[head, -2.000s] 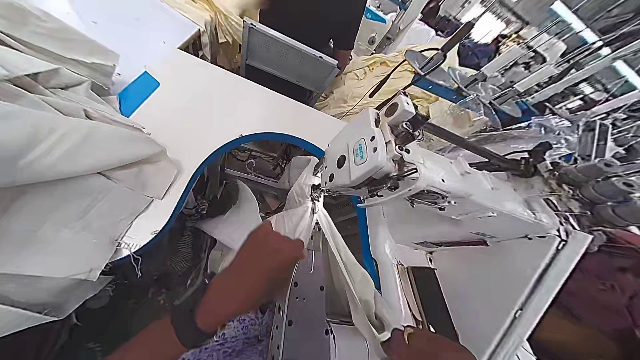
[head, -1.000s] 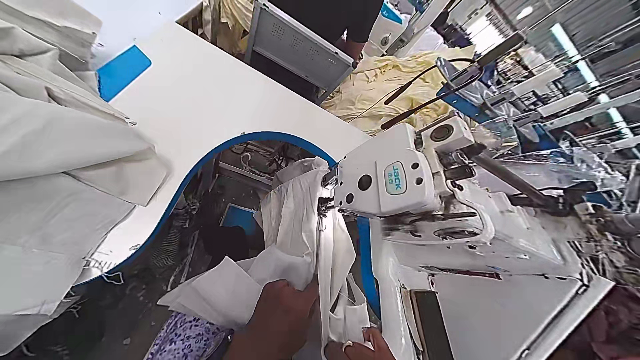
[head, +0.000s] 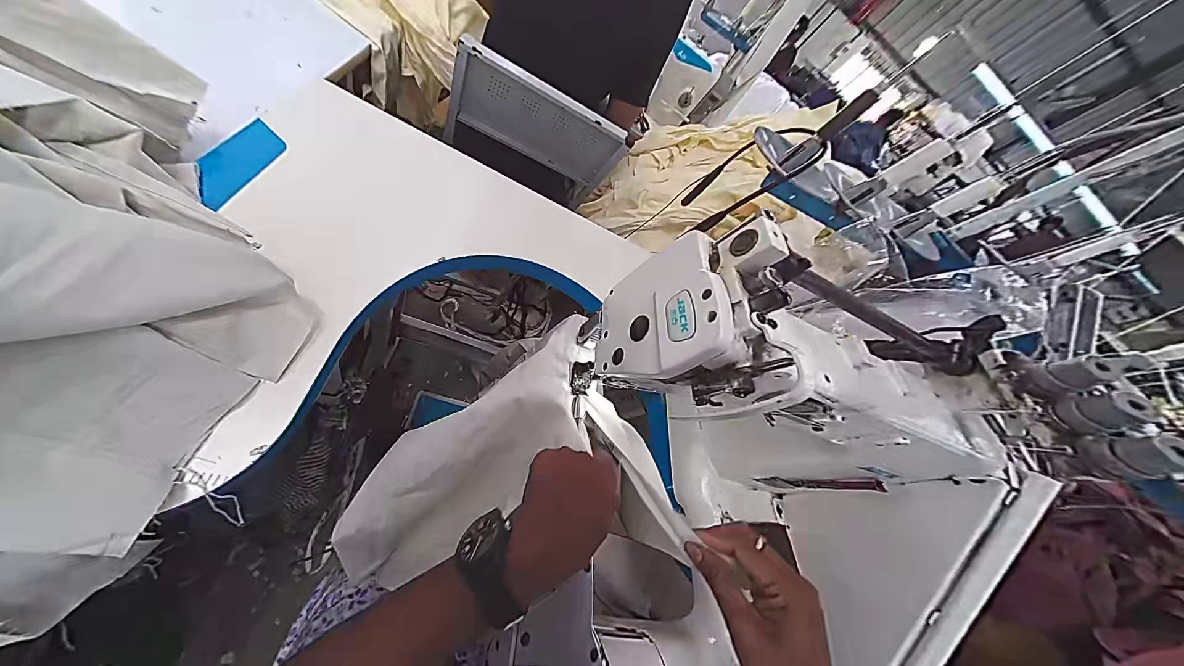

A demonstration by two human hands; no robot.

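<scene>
A white Jack sewing machine head (head: 671, 314) stands right of centre, its presser foot (head: 582, 377) over off-white fabric (head: 462, 462). My left hand (head: 572, 504), with a black watch on the wrist, rests on the fabric just below the foot; its fingers are mostly hidden. Lower right, my right hand (head: 763, 583) pinches the edge of a strip of the same fabric between thumb and fingers. That strip runs taut from the foot to the right hand. Part of the machine's narrow arm (head: 550, 620) shows beneath the hands.
Off-white cloth pieces (head: 120, 324) lie heaped on the white table (head: 398, 185) at left. A blue-edged cutout surrounds the machine. Beyond are a grey metal panel (head: 536, 111), a person in dark clothing and yellow cloth (head: 694, 166). Thread cones (head: 1101, 407) stand at right.
My left hand has moved up nearer the presser foot. My right hand has moved away to the right, and the fabric strip, bunched a second ago, is now stretched out.
</scene>
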